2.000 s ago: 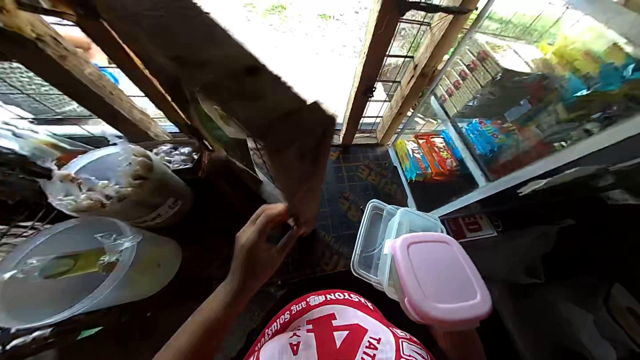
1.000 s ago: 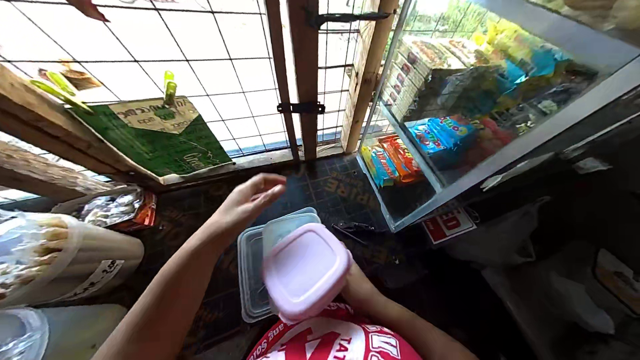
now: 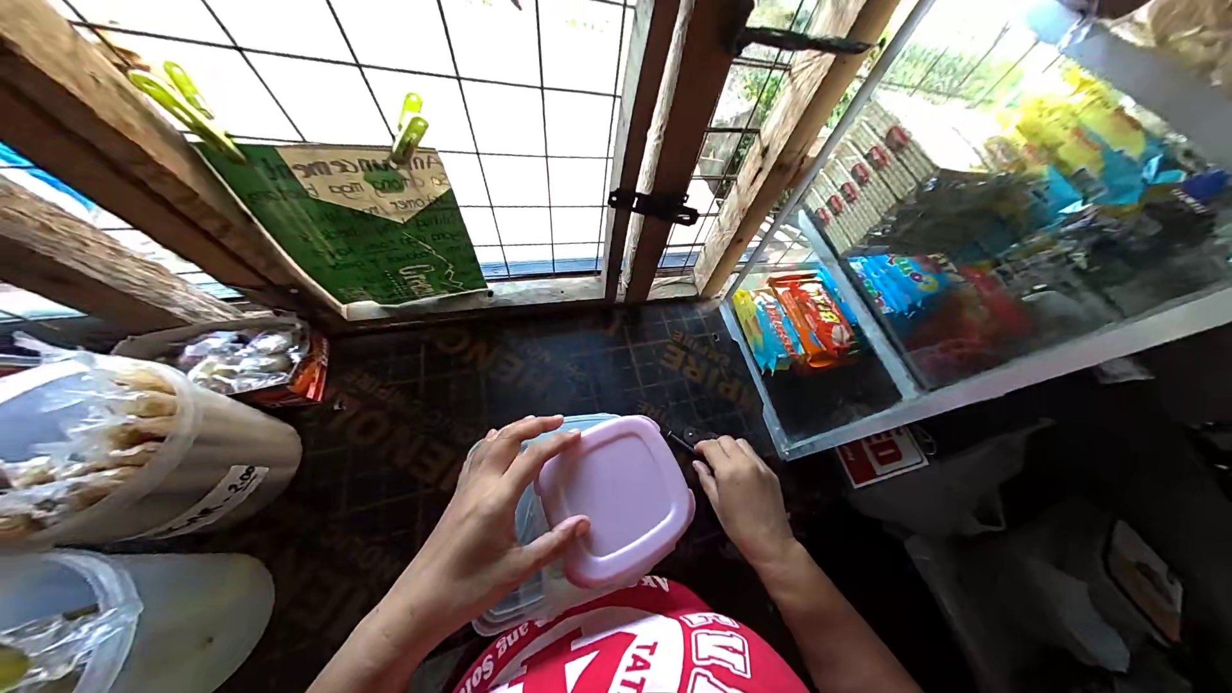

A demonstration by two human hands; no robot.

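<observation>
A plastic food container with a pink lid [image 3: 624, 505] sits against the red shirt at the lower middle. Partly under it lies a clear plastic container [image 3: 525, 582], with a bluish rim showing behind the lid. My left hand [image 3: 500, 510] rests on these, its thumb on the pink lid and its fingers along the lid's upper left edge. Just right of the lid, my right hand [image 3: 746, 496] has its fingertips on a small dark object [image 3: 685, 439] on the dark patterned surface; what it is cannot be told.
Two plastic tubs [image 3: 226, 462] [image 3: 207, 616] of wrapped goods stand at left, near an open box of wrapped items [image 3: 245, 361]. A wire-mesh window with a green clipped notice [image 3: 356, 231] rises ahead. A glass case [image 3: 857, 337] with snack packs stands at right.
The mesh window has been closed since the first frame. My left hand has come down onto the pink lid. My right hand has moved off the containers to the dark object at their right.
</observation>
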